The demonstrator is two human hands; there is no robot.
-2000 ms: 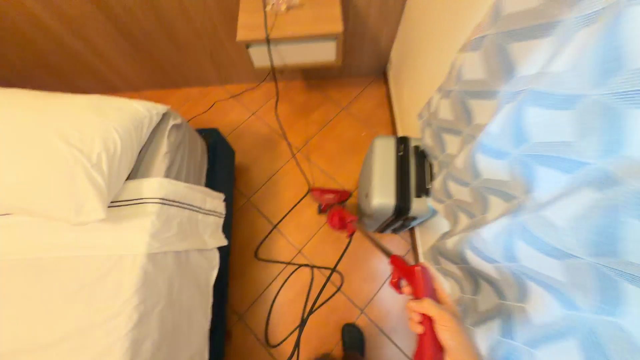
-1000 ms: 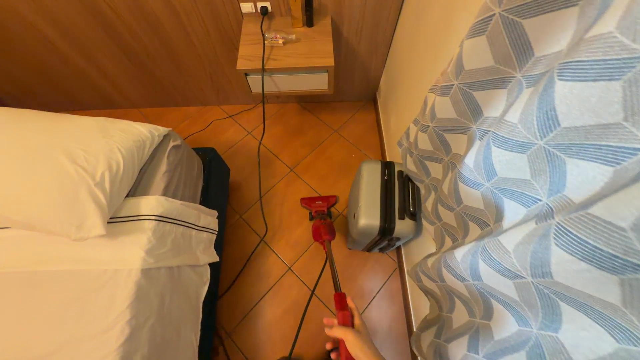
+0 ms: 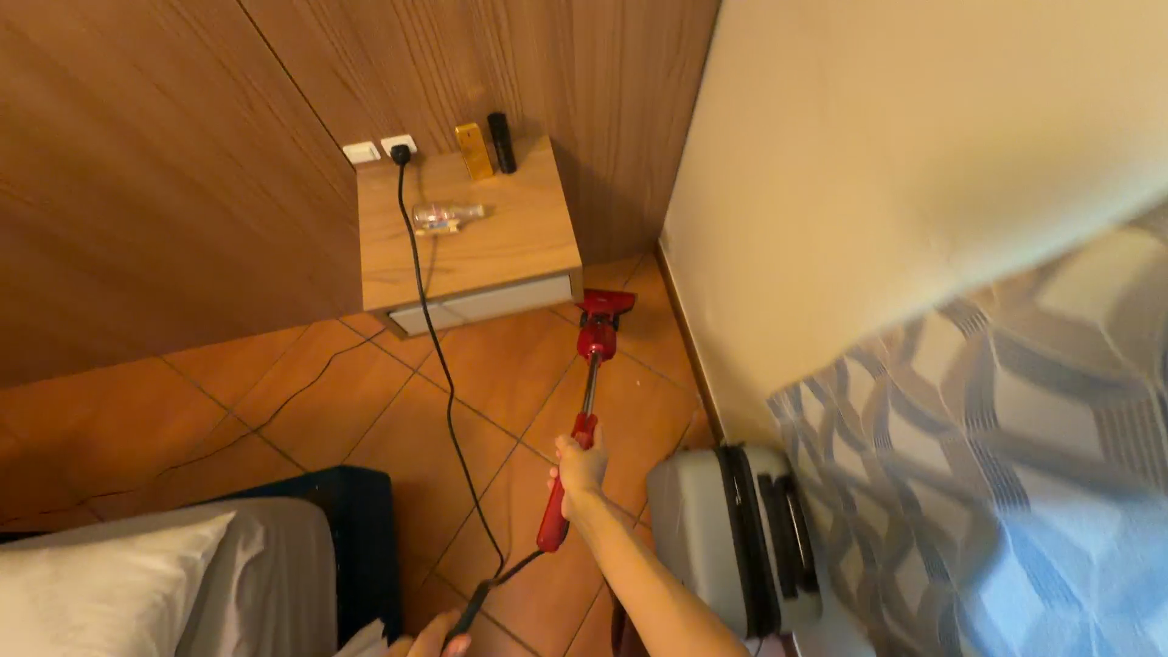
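Note:
My right hand (image 3: 581, 467) is closed around the red handle of a corded stick vacuum cleaner (image 3: 554, 520). Its red floor head (image 3: 599, 319) rests on the tiles beside the front right corner of the wooden nightstand. At the bottom edge, my left hand (image 3: 431, 639) grips the black power cord (image 3: 472, 606), partly cut off by the frame. From there the cord runs up across the nightstand to a plug (image 3: 400, 153) in the wall socket.
A grey suitcase (image 3: 693, 529) stands right of my forearm, by the patterned curtain (image 3: 912, 474). The nightstand (image 3: 520, 237) bears a small bottle (image 3: 447, 213), a gold box (image 3: 474, 151) and a black cylinder (image 3: 502, 143). The bed corner (image 3: 365, 529) is at lower left; a thin cable crosses the floor.
The vacuum head has moved from beside the suitcase to the nightstand's corner. My left hand with the cord has come into view. The view has shifted toward the nightstand.

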